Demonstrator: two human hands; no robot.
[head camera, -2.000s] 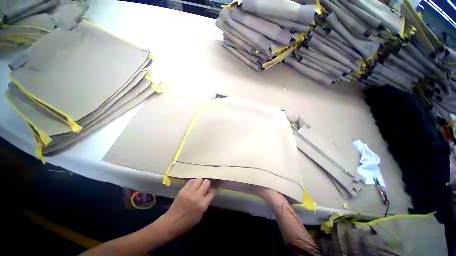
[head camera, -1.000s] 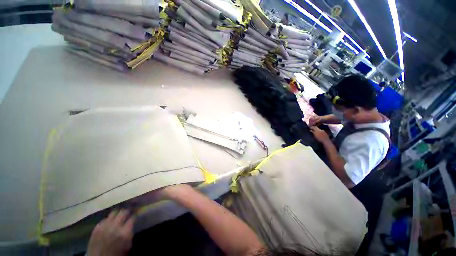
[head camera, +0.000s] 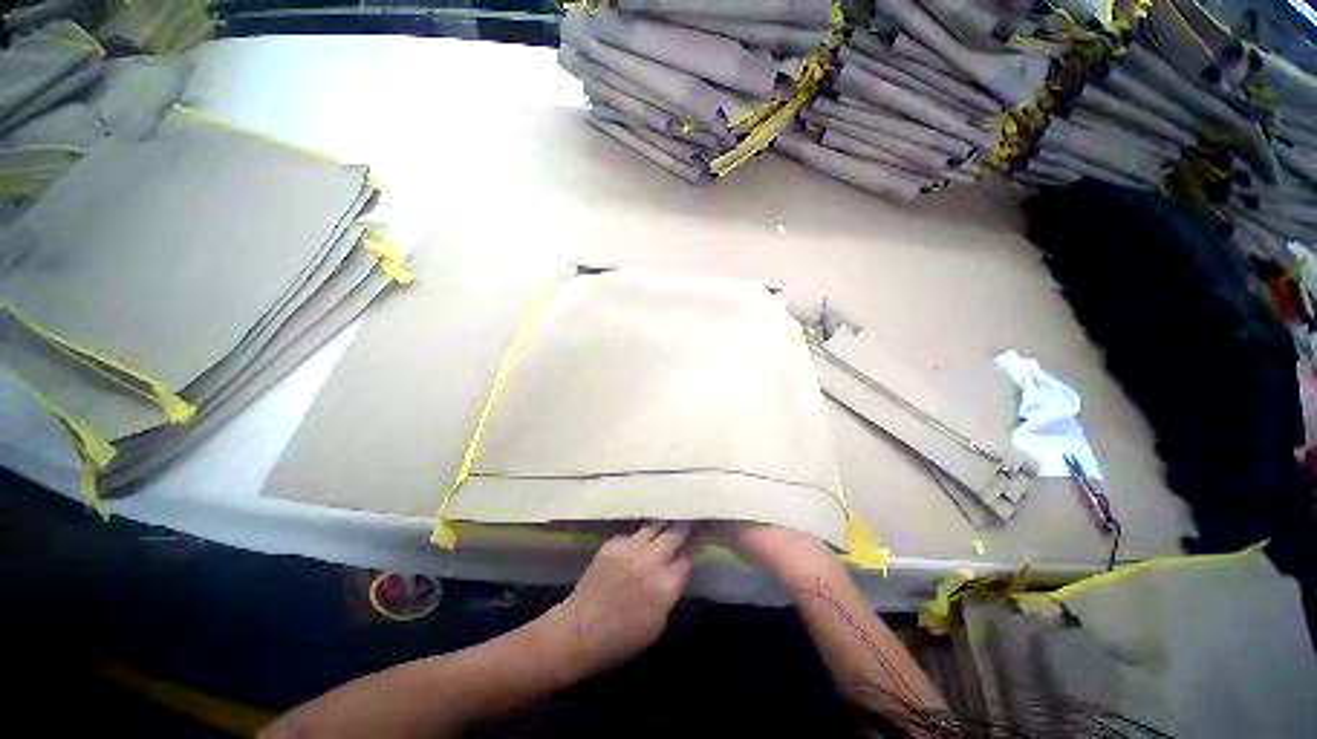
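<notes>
A grey-beige fabric panel with yellow side edges lies flat at the middle of the table's near edge. A dark line marks the band across its near side. My left hand is at the panel's near edge, its fingertips pinching at or just under the edge. My right hand reaches under the near edge from the right; its fingers are hidden beneath the panel, so its hold cannot be told.
A stack of panels lies left, another pile at near right. Folded bundles stand at the far side. Narrow strips, a white scrap, snips and a black heap are right of the panel.
The view turned right, then back left; the co-worker seen a second ago is out of view. My left hand has moved right along the near edge, closer to my right hand. The panel remains flat.
</notes>
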